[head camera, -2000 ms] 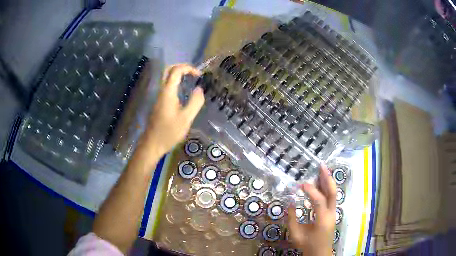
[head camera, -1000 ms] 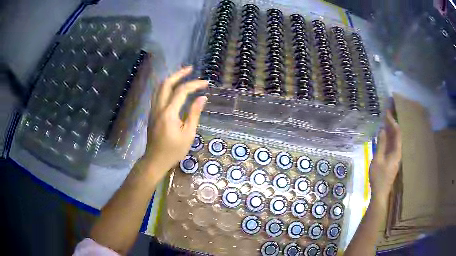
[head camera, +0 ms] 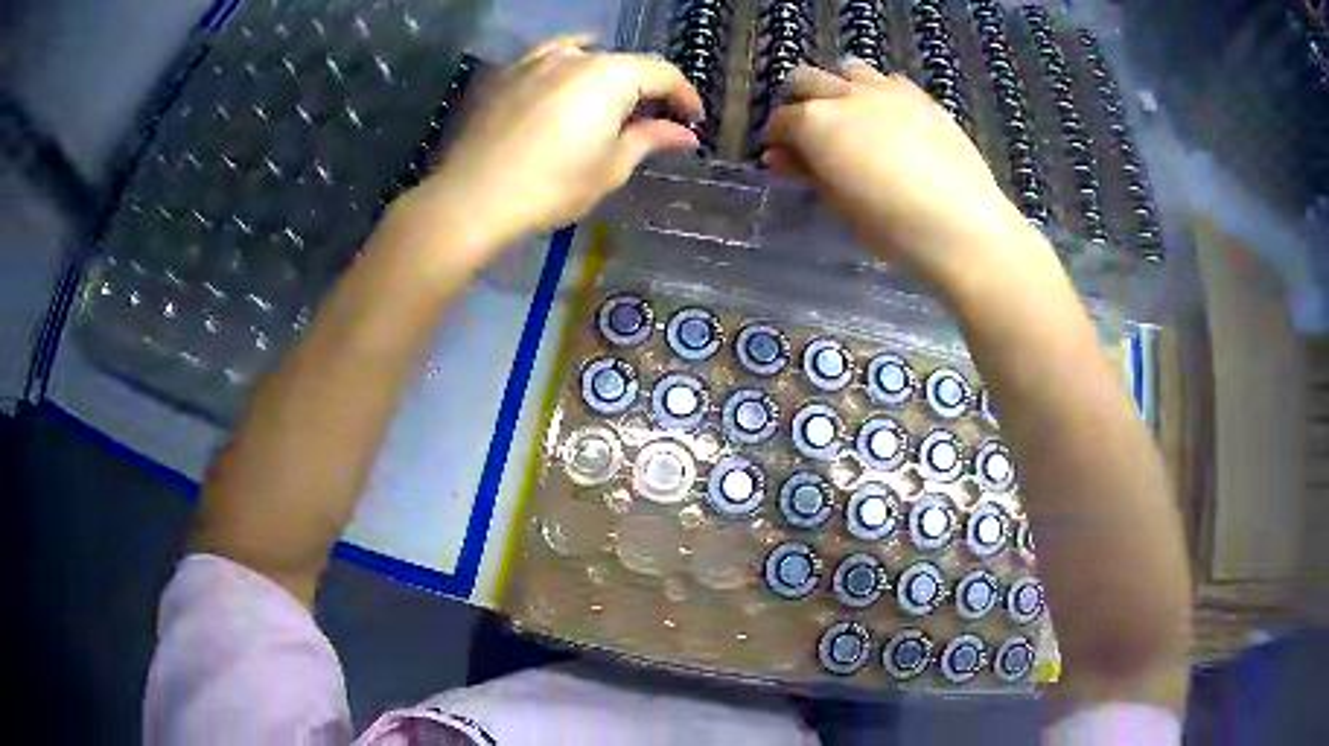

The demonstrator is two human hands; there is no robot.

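The clear blister packing tray [head camera: 641,583] lies in front of me over brown card. Round parts [head camera: 806,499] fill many of its pockets; several pockets at the lower left hold none. The clear row tray [head camera: 700,211] lies beyond it, with dark parts standing on edge in long columns. My left hand [head camera: 590,124] is at the near end of the leftmost column, thumb and fingers close around dark parts there. My right hand [head camera: 860,139] is at the near end of the second column, fingertips curled down; what they touch is hidden. My right forearm covers the packing tray's right edge.
Spare blister trays [head camera: 248,190] are stacked at the left. Brown cardboard sheets [head camera: 1253,437] lie at the right, beyond my right forearm. Blue tape [head camera: 513,423] and yellow tape run along the packing tray's left side on the white tabletop.
The row tray was lifted and tilted, then lay flat beyond the packing tray. My right hand has moved from the tray's right side to its columns. My left hand has moved forward. The view has shifted.
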